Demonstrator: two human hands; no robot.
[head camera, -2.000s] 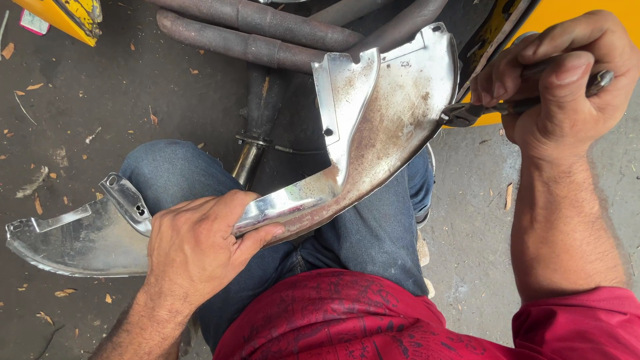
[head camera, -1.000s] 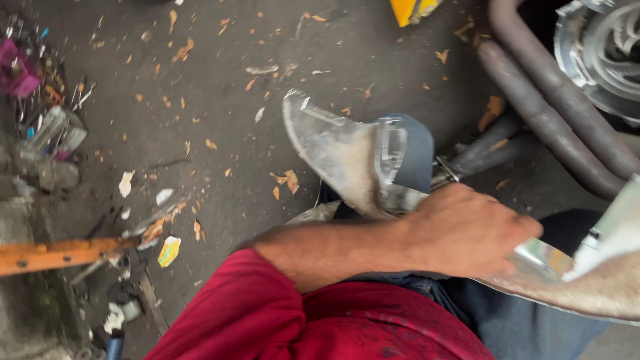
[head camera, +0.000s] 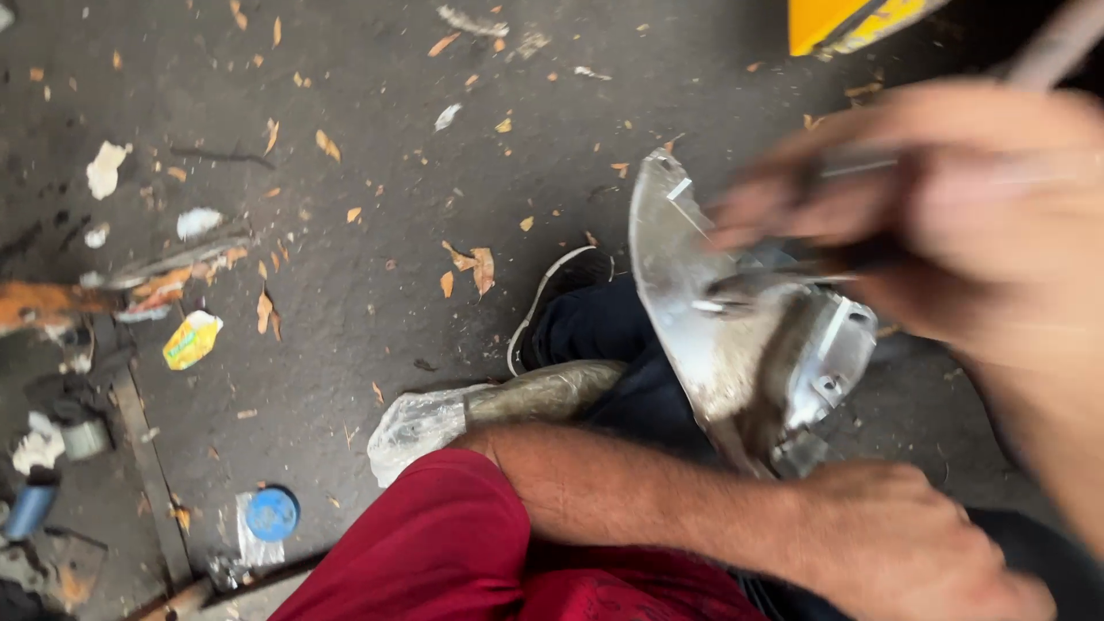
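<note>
A curved, partly rusty sheet-metal piece (head camera: 690, 319) lies over my legs, its pointed end up and a bent bracket with holes (head camera: 832, 354) at its right side. My left hand (head camera: 914, 543) grips this piece near the bottom right; the part under the fingers is hidden. Blurred by motion, my right hand (head camera: 931, 198) is above the metal with its fingers closed around pliers (head camera: 733, 293). The jaws of the pliers are over the face of the piece; whether they touch it cannot be told.
A clear plastic bag (head camera: 418, 427) lies beside my leg. On the floor at left are a blue round lid (head camera: 272, 514), a yellow wrapper (head camera: 192, 340), an orange bar (head camera: 60, 304), a metal strip (head camera: 151, 470) and dry leaves. A yellow object (head camera: 849, 21) stands at the top right.
My right hand with the pliers has moved from the right edge of the metal piece to its pointed left end. The view has swung far left.
</note>
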